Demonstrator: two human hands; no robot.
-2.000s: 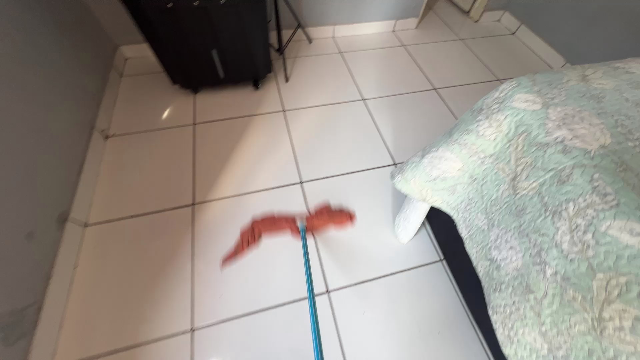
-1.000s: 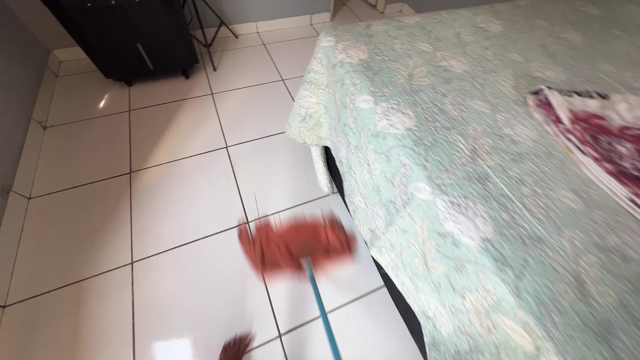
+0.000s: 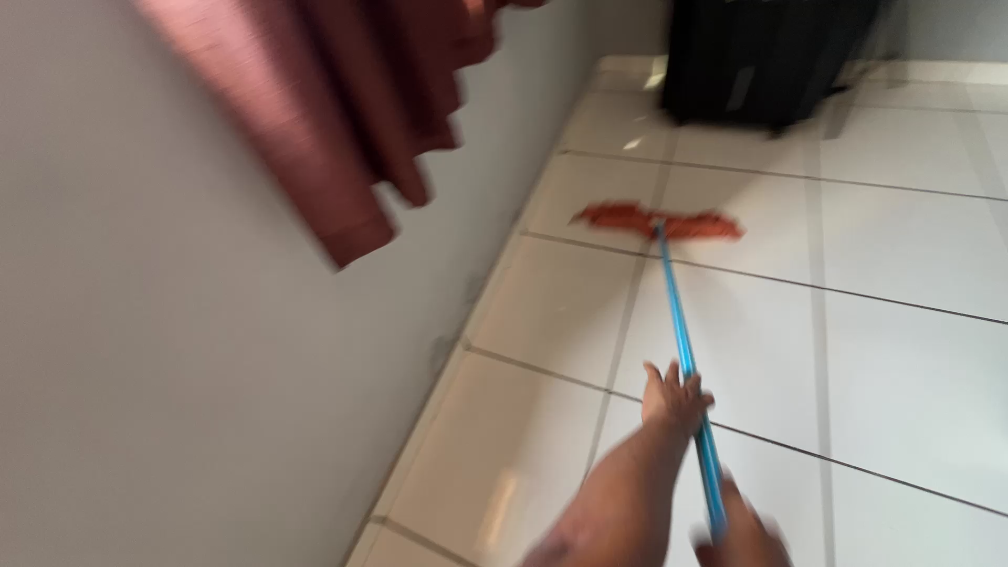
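Observation:
A long blue pole (image 3: 679, 323) runs from the bottom of the view up to a red cloth mop head (image 3: 657, 221), which lies spread sideways on the white tiled floor near the left wall. My left hand (image 3: 676, 399) is on the pole about midway, some of its fingers spread and the others over the pole. Lower down, my right hand (image 3: 744, 528) is closed around the pole near its lower end in view; it is blurred and partly cut off by the bottom edge.
A dark red curtain (image 3: 315, 134) hangs at the upper left in front of the grey wall (image 3: 197, 378). At the back stands a black wheeled case or appliance (image 3: 764, 63), with thin dark legs beside it. A pale skirting (image 3: 425, 425) borders the floor along the wall.
The view has swung left, from the bed to the wall and curtain. The mop head was beside the bed and is now near the left wall. Both my hands have come into view.

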